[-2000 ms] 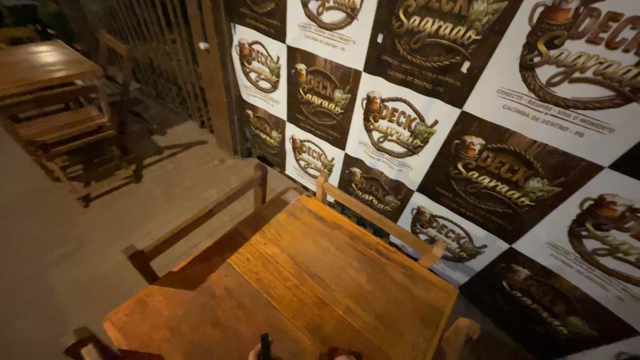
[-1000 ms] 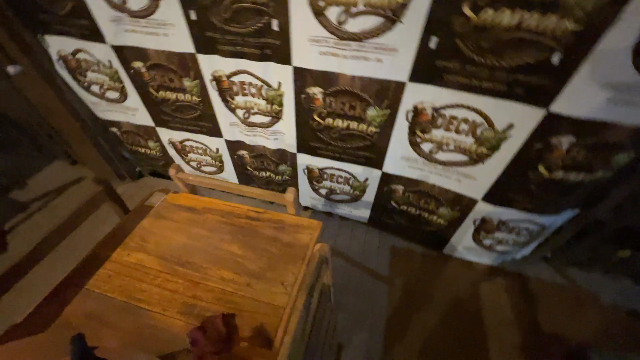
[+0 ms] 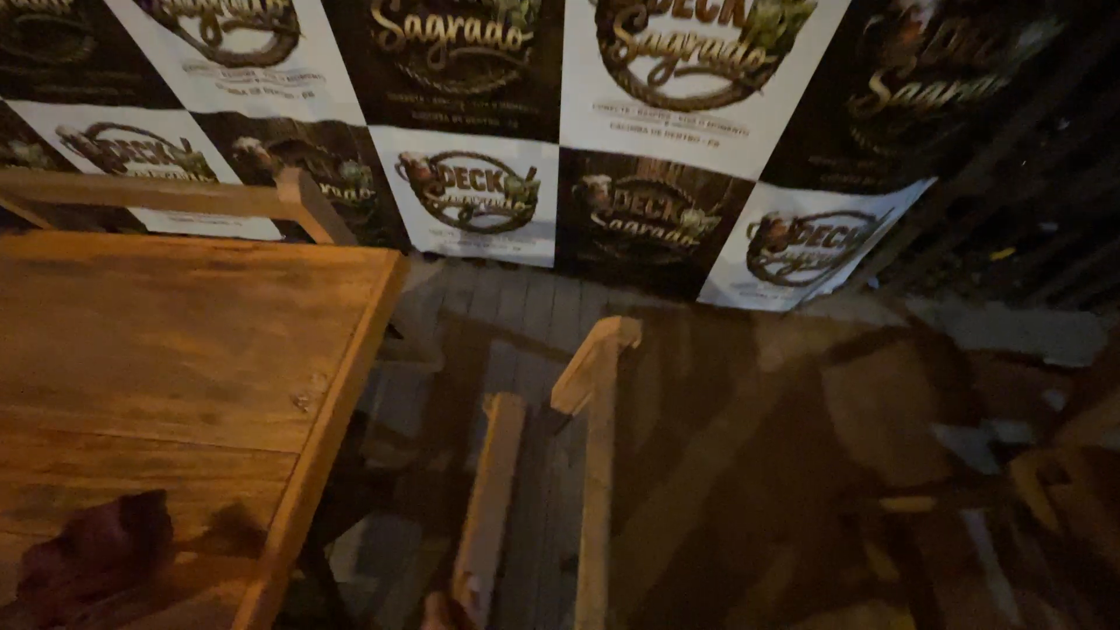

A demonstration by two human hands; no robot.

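At the bottom edge, fingers of what seems to be my right hand (image 3: pixel 444 611) show beside the wooden rail (image 3: pixel 492 499) of a chair. The hand is blurred and mostly cut off; whether it grips the rail cannot be told. My left hand is not in view. The chair's upper back rail (image 3: pixel 597 464) stands to the right of the lower piece. On the left is a wooden table (image 3: pixel 175 341). A dark red, crumpled thing (image 3: pixel 96 556), perhaps cloth, is over its near part.
Behind the table is another wooden chair (image 3: pixel 210 199). A checkered banner (image 3: pixel 472 197) with printed logos hangs along the far side. Plank flooring (image 3: pixel 525 302) runs below it. More wooden furniture (image 3: pixel 1067 490) stands in shadow at the lower right.
The view has turned far to the right. The table now lies at the left, and the chair beside it shows closer to the middle. Fingers have come into view at the bottom.
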